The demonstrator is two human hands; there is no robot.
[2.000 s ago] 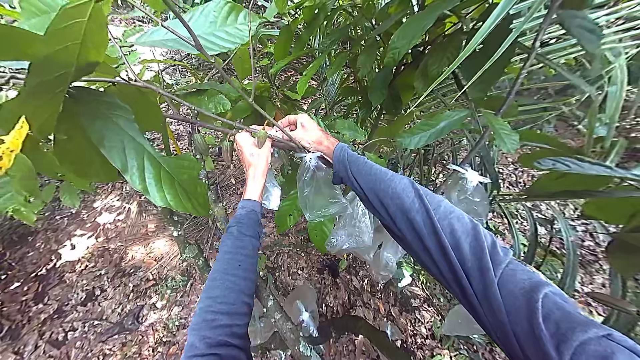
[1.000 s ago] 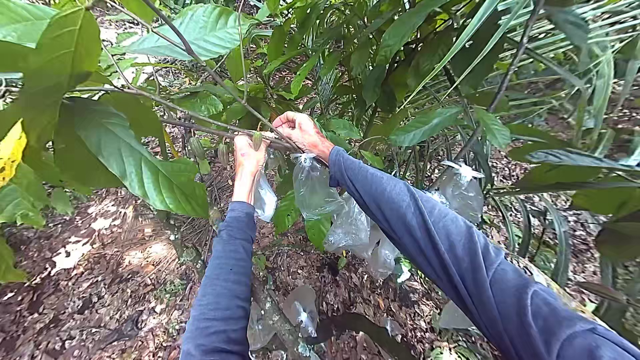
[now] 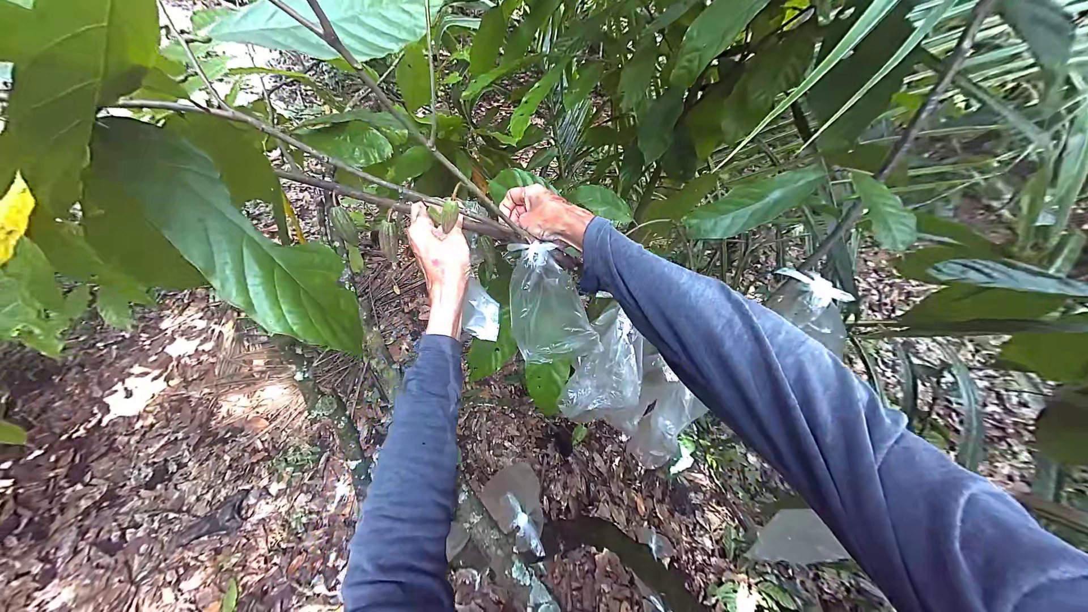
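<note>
My left hand (image 3: 439, 246) is raised at a thin tree branch (image 3: 357, 194), its fingertips around a small green ribbed pod (image 3: 448, 216). What the fingers close on behind the pod is partly hidden. Just right of it, my right hand (image 3: 537, 212) is at the same branch with curled fingers; whether it pinches something is not clear. Below the right hand hangs a clear plastic bag (image 3: 548, 314), knotted at its top. A smaller piece of clear plastic (image 3: 481, 311) shows beside my left wrist. More small pods (image 3: 343, 225) hang left of my left hand.
Several clear bags (image 3: 605, 370) hang under my right forearm, and another knotted bag (image 3: 814, 308) hangs to its right. Lower down are more bags (image 3: 515, 501) near a mossy trunk. A large green leaf (image 3: 229, 246) spreads at left. Dry leaf litter (image 3: 212, 476) covers the ground.
My right hand has moved slightly away from my left hand along the branch, widening the gap between them. My left hand stays beside the small pod.
</note>
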